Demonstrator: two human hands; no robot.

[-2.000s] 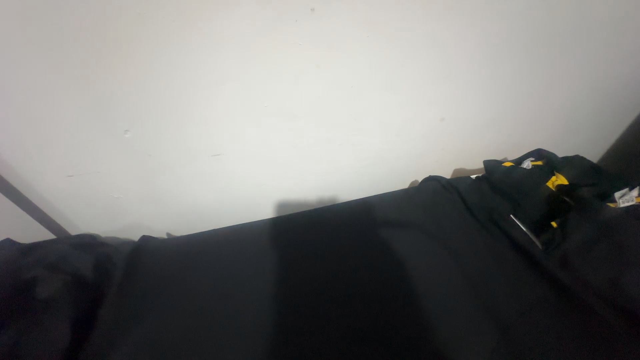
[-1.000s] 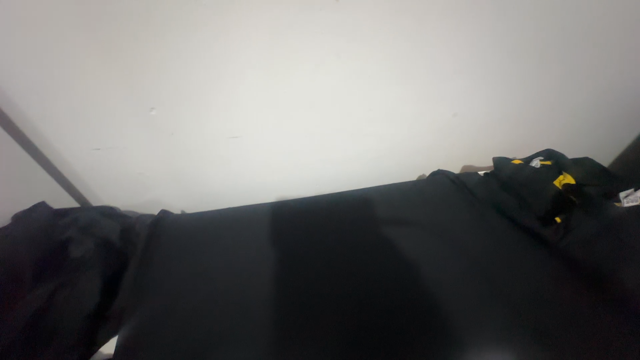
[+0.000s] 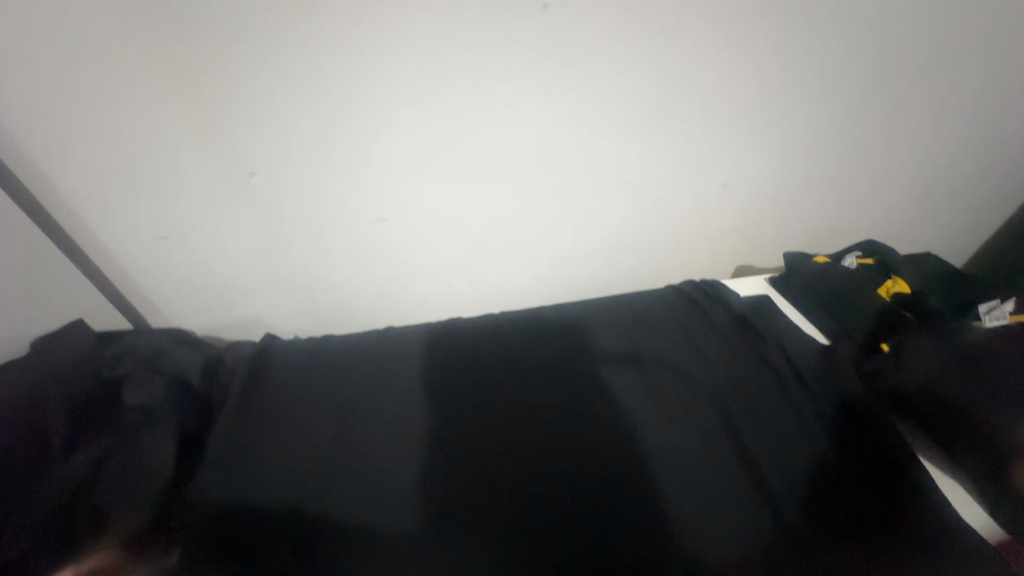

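Note:
A large piece of black fabric (image 3: 512, 432) lies spread out, with a person's shadow across its middle. At the bottom left corner a blurred bit of my left hand (image 3: 92, 562) shows, close to a crumpled dark cloth (image 3: 144, 400); its fingers cannot be made out. My right hand is not seen. At the right lies a heap of dark garments (image 3: 848, 304) with yellow parts and white labels (image 3: 996, 312).
A pale wall (image 3: 512, 160) rises behind the fabric. Parts of a white surface (image 3: 788, 308) show between the spread fabric and the heap. A dark diagonal bar (image 3: 72, 244) stands at the left, and a dark shape fills the right edge.
White strips now show between the spread fabric and the garments at the right. The fabric's right part has more folds. A bit of my left hand has come into view at the bottom left.

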